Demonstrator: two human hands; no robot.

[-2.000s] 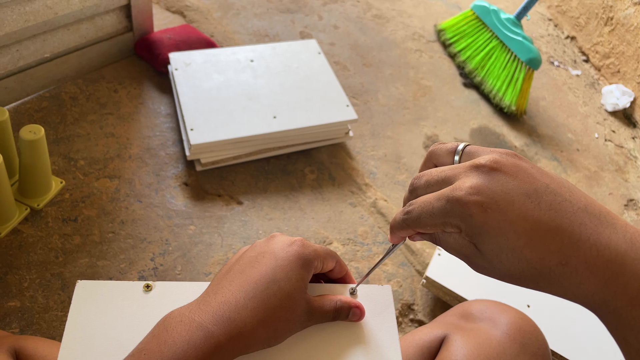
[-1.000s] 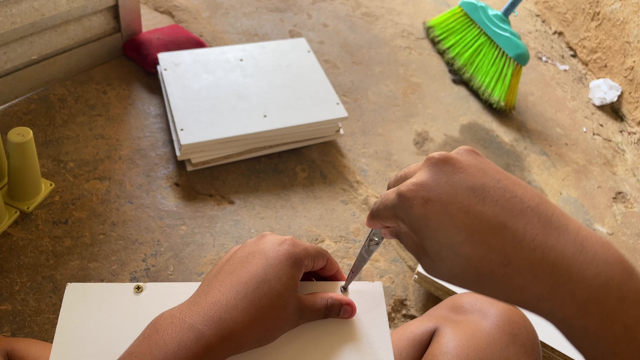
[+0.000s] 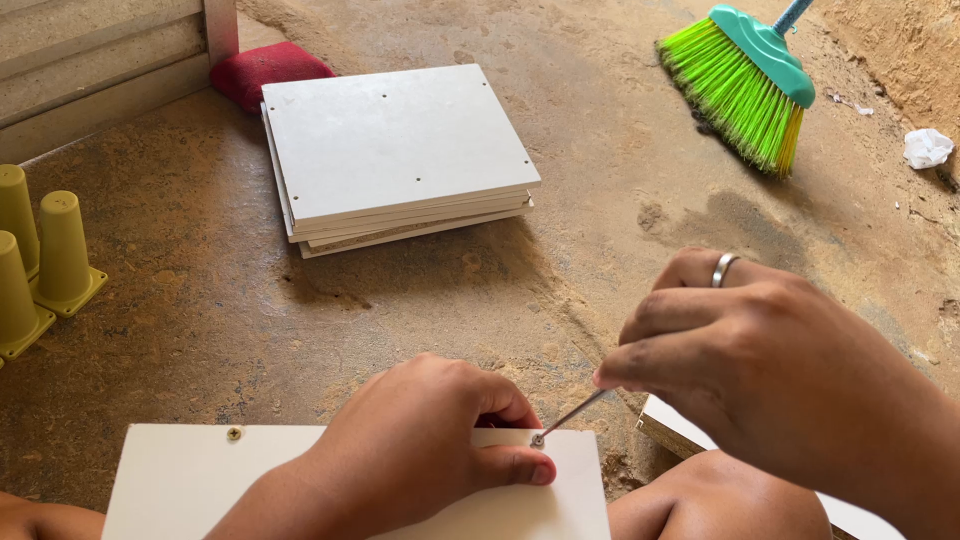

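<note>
My left hand (image 3: 420, 442) grips the top edge of a white laminated board (image 3: 180, 480), its thumb lying on the face just below a screw (image 3: 537, 440) near the right corner. My right hand (image 3: 720, 352) holds a thin metal tool (image 3: 577, 410) at a slant, with its tip on that screw's head. Most of the tool is hidden in the fingers, so its kind cannot be told. A brass-coloured cross-head screw (image 3: 235, 433) sits at the board's top edge, to the left of my left hand.
A stack of white drilled boards (image 3: 405, 142) lies ahead, beside a red cloth item (image 3: 270, 73). Yellow plastic furniture legs (image 3: 64, 255) stand at left. A green-bristled broom (image 3: 742, 90) and crumpled white paper (image 3: 928, 148) are at upper right. Another white board (image 3: 675, 427) lies under my right forearm.
My right hand has turned back and forth with the tool, its ring out of sight one second ago and showing again now. The left hand keeps its hold on the board.
</note>
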